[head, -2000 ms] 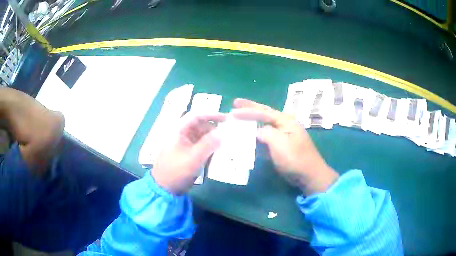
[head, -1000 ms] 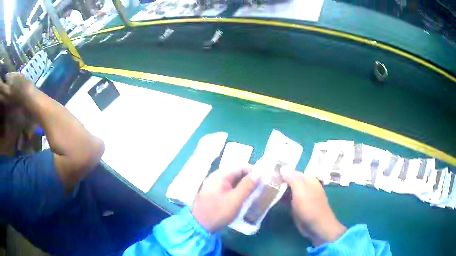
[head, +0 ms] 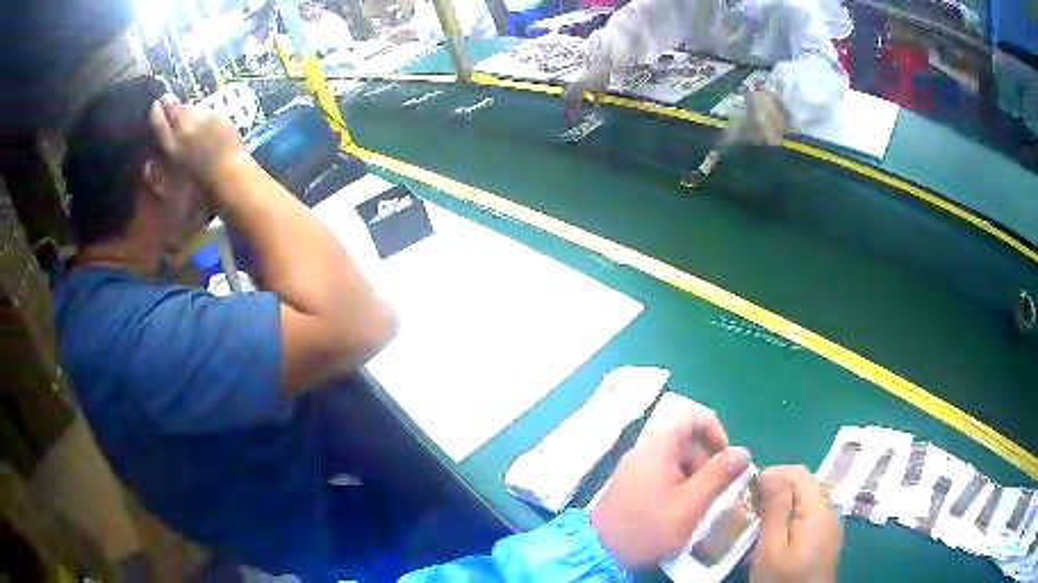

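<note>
My left hand (head: 666,490) and my right hand (head: 797,524) hold a white packet (head: 721,544) with a brown strip between them, low in the view. My left fingers pinch its upper left side and my right fingers its right side. Two white packet piles lie on the green bench just left of it: a longer pile (head: 586,438) and another pile (head: 681,408) partly hidden behind my left hand. A fanned row of packets (head: 928,492) with brown strips lies at the right.
A white sheet (head: 501,330) with a black block (head: 394,219) lies at left. A person in a blue shirt (head: 171,353) sits beside it, arm raised. Beyond the yellow edge (head: 683,285) runs a green belt (head: 637,194), where another person's hands reach small items.
The view has swung left and up, so the bench things sit lower and further right. Both hands still hold a packet. The people across the belt have come into view.
</note>
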